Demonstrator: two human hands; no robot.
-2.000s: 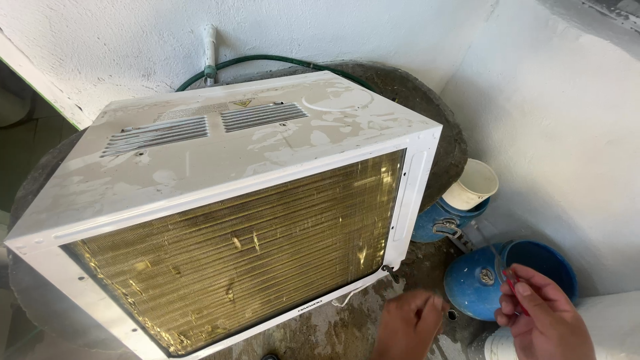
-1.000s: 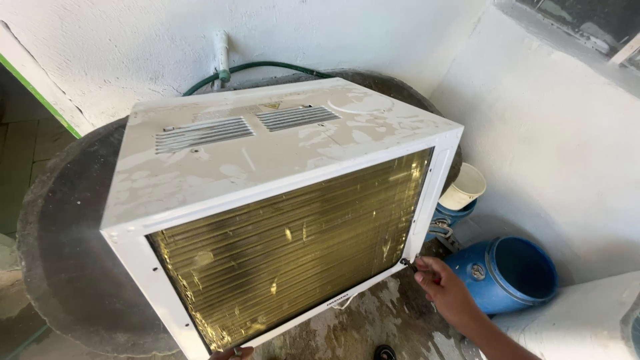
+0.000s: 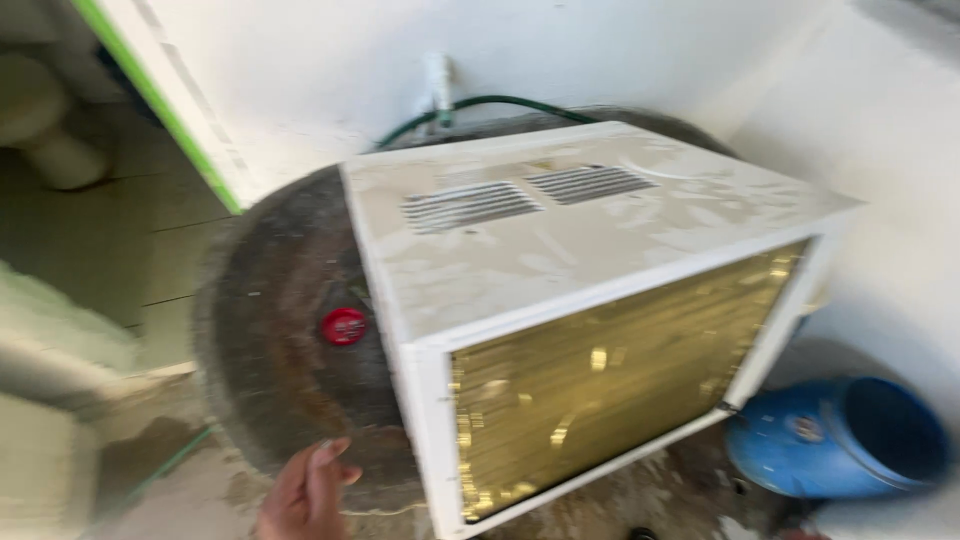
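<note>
A white window air conditioner's housing, with wet patches and vents on top, stands on a round dark stone-like tabletop. Its brass-coloured finned coil faces me. My left hand is beside the housing's lower left, over the tabletop's near edge, thumb and fingers close together; whether anything small is between them cannot be told. A red round lid with small metal pieces, probably screws, lies left of the housing. Only a blurred sliver of what seems my right hand shows at the bottom edge, lower right.
A blue plastic barrel lies tilted at the right, its mouth uncovered. Behind the housing, a green hose runs by a white pipe at the wall. A green-edged doorway is at the left.
My right hand has left the housing's lower right corner. My left hand has moved from the housing's bottom edge to its left side. The view has swung left, showing the red lid.
</note>
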